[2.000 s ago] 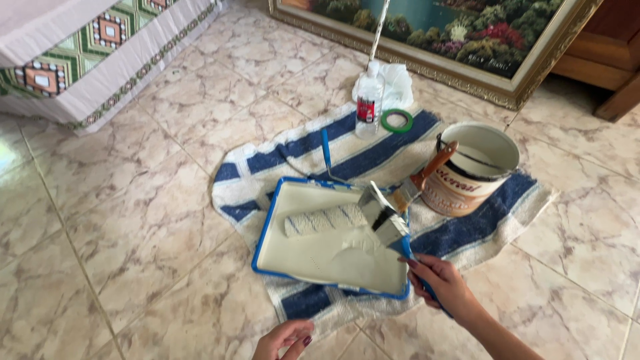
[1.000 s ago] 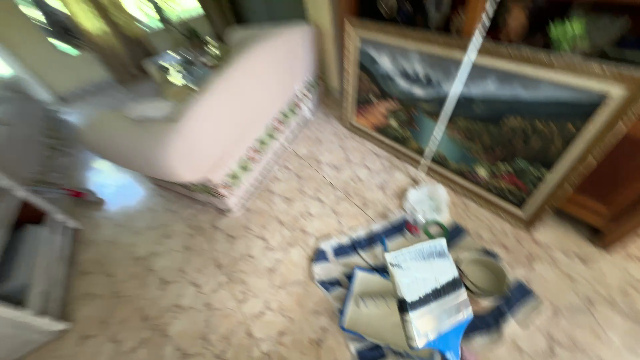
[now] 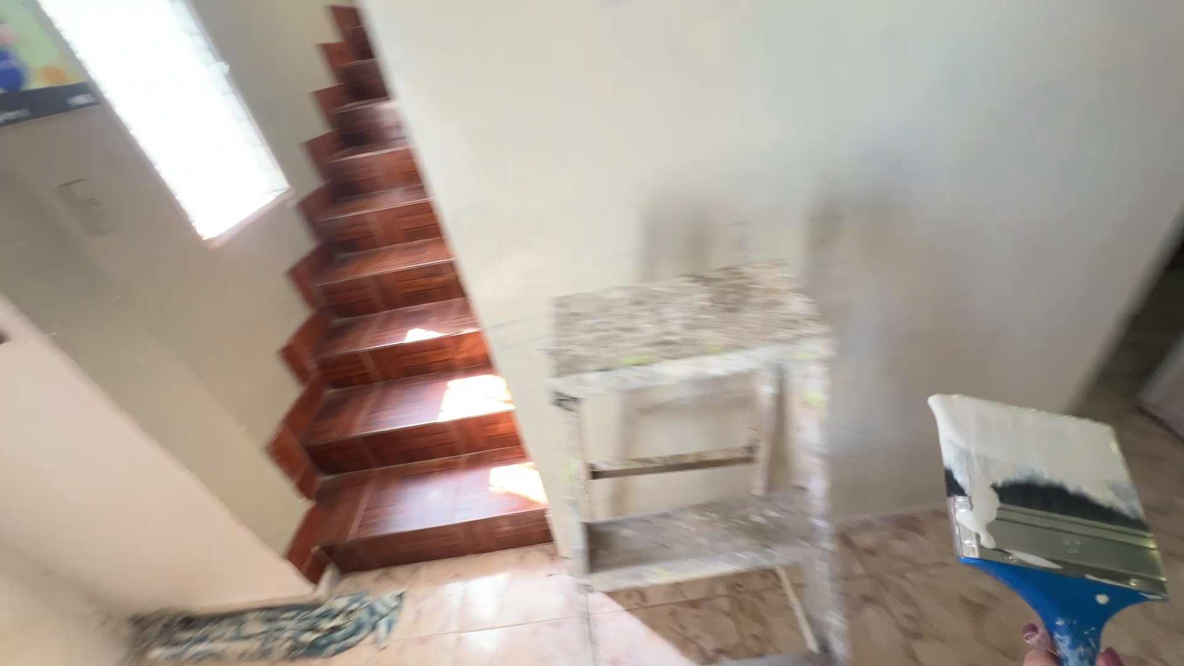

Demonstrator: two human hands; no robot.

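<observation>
A wide paintbrush (image 3: pixel 1054 499) with a blue handle stands bristles up at the lower right. Whitish paint covers most of its dark bristles and has run onto the metal ferrule. My right hand (image 3: pixel 1064 652) grips the handle, and only its fingertips show at the bottom edge. To the left of the brush is a paint-spattered stepladder (image 3: pixel 694 324), in front of a pale wall (image 3: pixel 694 120) with dark smudges. My left hand is out of view.
Reddish-brown stairs (image 3: pixel 398 407) rise left of the pale wall. A patterned mat (image 3: pixel 268 629) lies on the marbled tile floor (image 3: pixel 888 564) at the lower left. A bright window (image 3: pixel 176 102) is at the upper left.
The view has turned far away from the paint tray, bucket and striped cloth to the stairs and stepladder. The brush remains in my right hand; my left hand, seen two seconds ago, is gone from view.
</observation>
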